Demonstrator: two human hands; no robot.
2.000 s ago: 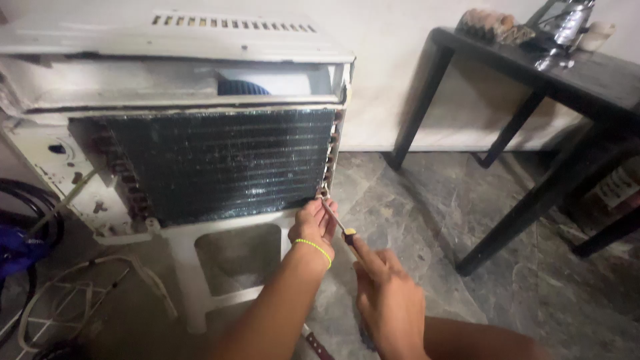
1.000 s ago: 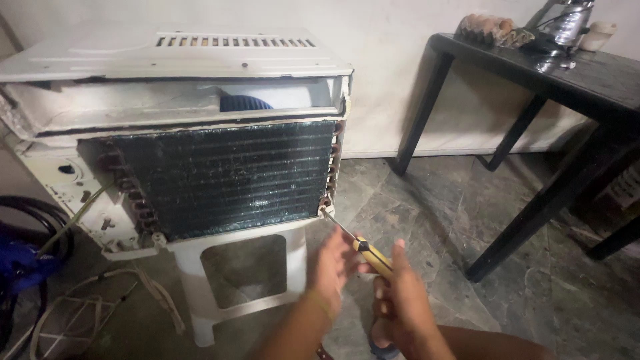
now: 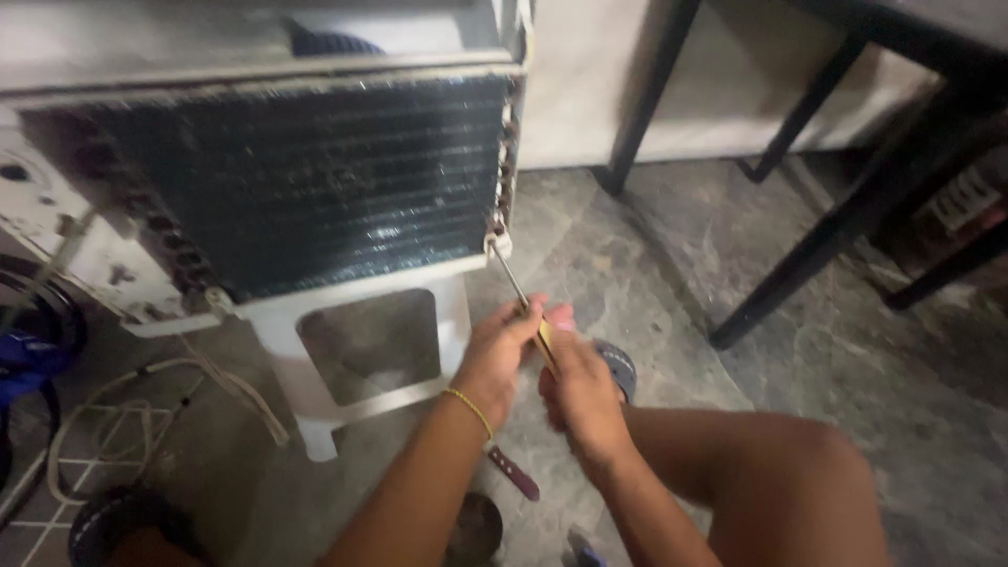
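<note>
A window air conditioner's dark finned coil faces me, its housing resting on a white plastic stool. The tip of a screwdriver with a yellow and dark handle meets the bracket at the coil's lower right corner. My right hand is closed around the handle. My left hand, with a yellow bracelet at the wrist, has its fingers on the front of the handle near the shaft. Copper tube bends line both sides of the coil. A blue ribbed blower wheel shows in the opening above.
A black table's leg stands at the right. A knife-like tool with a brown riveted handle lies on the floor below my hands. Pale cable loops at the left, near a blue object. My sandalled feet are on the floor.
My left hand has moved from the coil's lower right corner to the front of the screwdriver. The screwdriver's tip has come to that corner's bracket. The view has moved closer and lower.
</note>
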